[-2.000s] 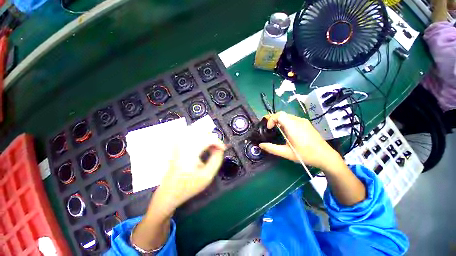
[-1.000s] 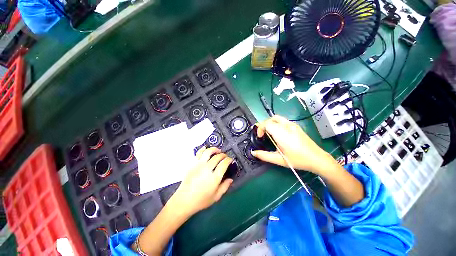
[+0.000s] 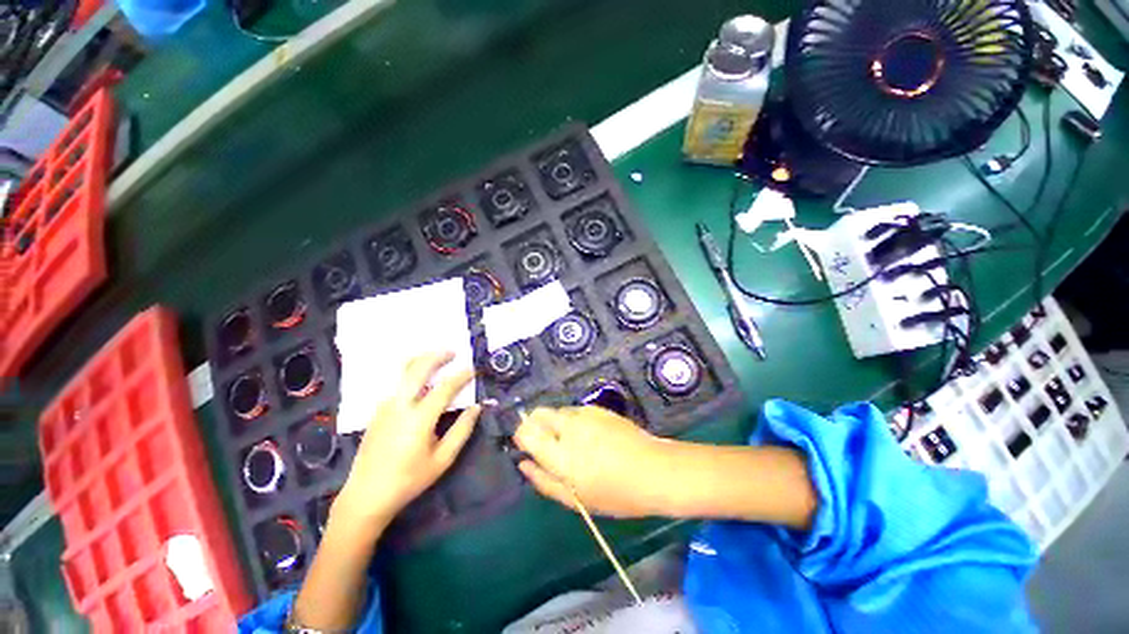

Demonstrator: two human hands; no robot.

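My right hand [image 3: 588,461] holds a thin tan wooden stick [image 3: 603,541] that points down toward the bench edge. Its fingertips are over the lower middle of the black foam tray [image 3: 731,394], at a small dark part that is mostly hidden. My left hand [image 3: 406,452] is beside it, its fingers over the lower right of a white square sheet [image 3: 399,341]; whether it pinches anything is unclear. A smaller white piece [image 3: 526,315] lies on the tray. Round black units sit in pockets, one with a pale ringed centre [image 3: 675,369] at the right corner.
Red trays [image 3: 136,464] stand at the left. Right of the black tray are a dark pen-like tool [image 3: 731,292], a bottle [image 3: 728,105], a black fan [image 3: 908,65], and a white power strip [image 3: 873,291] with cables. A white parts tray [image 3: 1034,477] is at lower right.
My right hand has moved left from the right-end pockets, uncovering a unit there. My left hand has moved left to the white sheet. The camera view has also shifted.
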